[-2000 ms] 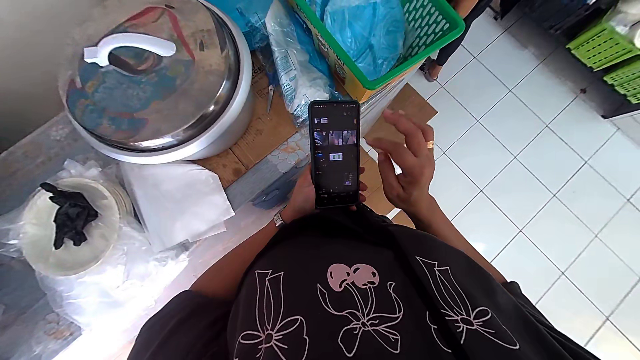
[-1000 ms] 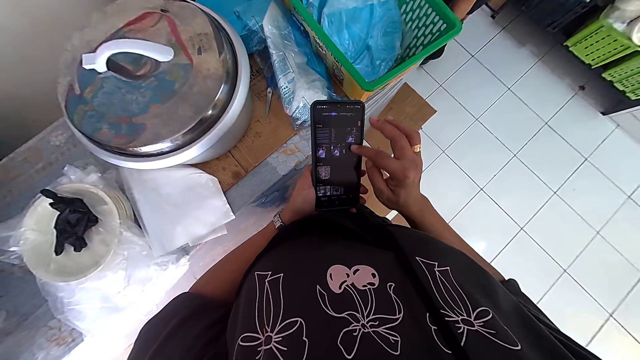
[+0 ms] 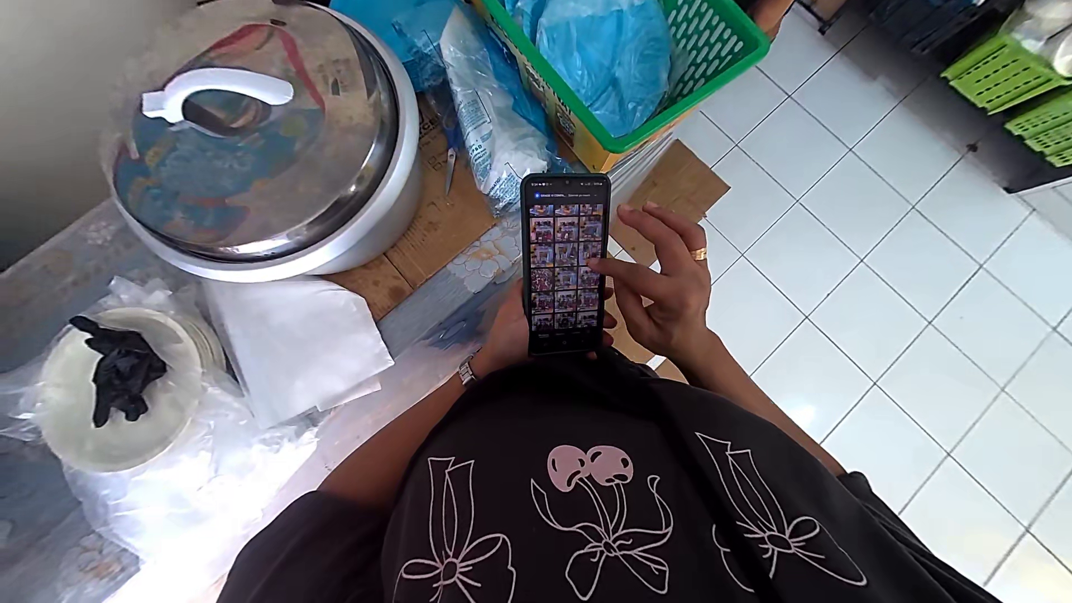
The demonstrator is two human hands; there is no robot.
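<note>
A dark smartphone is upright in front of my body, its screen lit with a grid of small pictures. Around its lower part is my left hand, with a metal watch at the wrist; most of the palm is behind the phone. To the right of the phone, my right hand has its fingers apart and holds nothing. Its index fingertip is at the right side of the screen, and a gold-coloured ring is on one finger.
Left stands a large round container with a shiny lid. Below it are white paper sheets and stacked pale plates bearing a black glove. A green plastic basket with blue bags, scissors and cardboard lie ahead.
The phone's screen has changed from a mostly dark page to a grid of pictures. Two seconds ago my right hand was off the screen; its index finger has since come to the phone.
</note>
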